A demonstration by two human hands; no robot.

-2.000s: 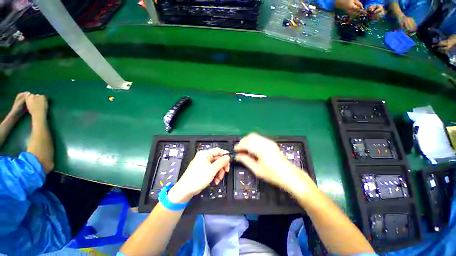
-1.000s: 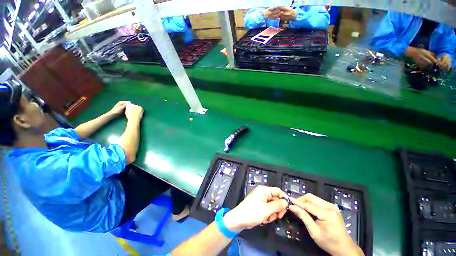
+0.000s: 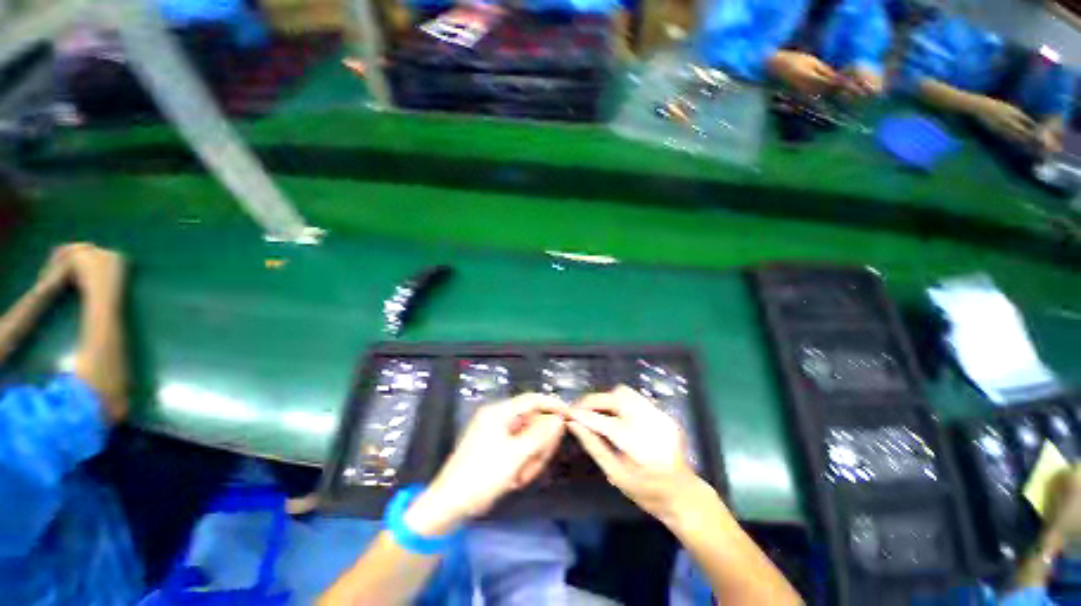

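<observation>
A black foam tray [image 3: 443, 352] with four slots lies in front of me; each slot holds a dark housing, such as the leftmost one [image 3: 385, 420] with silvery spots. My left hand [image 3: 507, 447], with a blue wristband, and my right hand [image 3: 634, 447] meet over the tray's middle slots, fingertips together. Whatever is between the fingertips is hidden or too blurred to tell. A short curved black strip [image 3: 415, 296] with pale spots lies beyond the tray. A thin whitish strip [image 3: 582, 257] lies further right.
A second foam tray [image 3: 792, 408] with housings stands at right, with white paper [image 3: 993, 340] and another black tray [image 3: 993, 468] beyond. Another person's hand is at the right edge; a person in blue sits at left. A pale post [image 3: 225, 154] meets the bench at back left.
The view has swung back down and right from the person at left. My hands stay together over the tray. A hand and a yellowish piece now show at the right edge.
</observation>
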